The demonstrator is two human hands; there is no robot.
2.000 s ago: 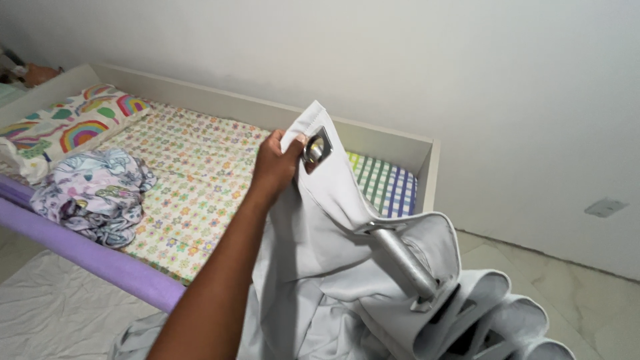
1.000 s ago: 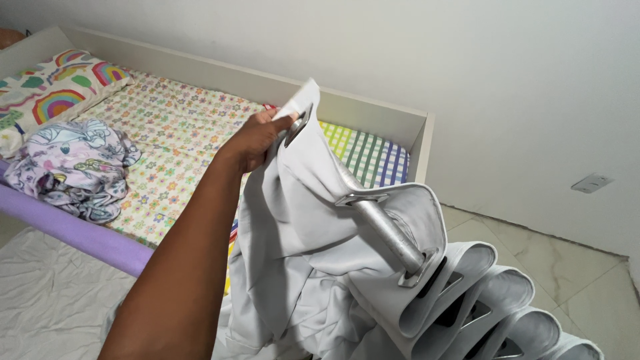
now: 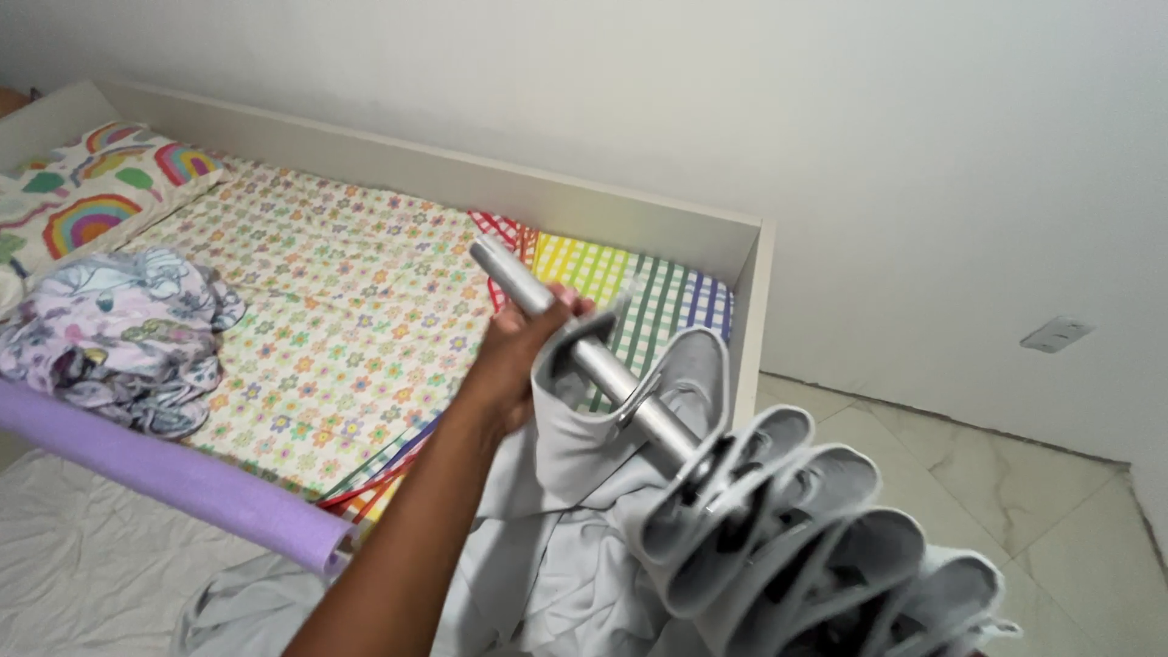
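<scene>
A silver metal curtain rod (image 3: 598,365) slants through the metal eyelets of a light grey curtain (image 3: 584,456), whose top edge hangs in several folded loops toward the lower right. My left hand (image 3: 525,351) grips the rod and the curtain's top edge near the rod's end, which sticks out past the fingers. The curtain's lower cloth is bunched below my forearm. Of my right hand only a sliver, if anything, shows at the bottom right edge; what it holds is hidden.
Behind stands a bed with a pale frame (image 3: 438,164), a floral and checked sheet (image 3: 319,319), a rainbow pillow (image 3: 100,196) and a crumpled printed cloth (image 3: 128,338). A purple foam tube (image 3: 173,474) covers its near edge. A wall outlet (image 3: 1057,334) is at right.
The curtain's end eyelet, held up off the rod in the earlier frames, is now around the rod. My left hand has come down onto the rod, whose end now sticks out beyond the cloth.
</scene>
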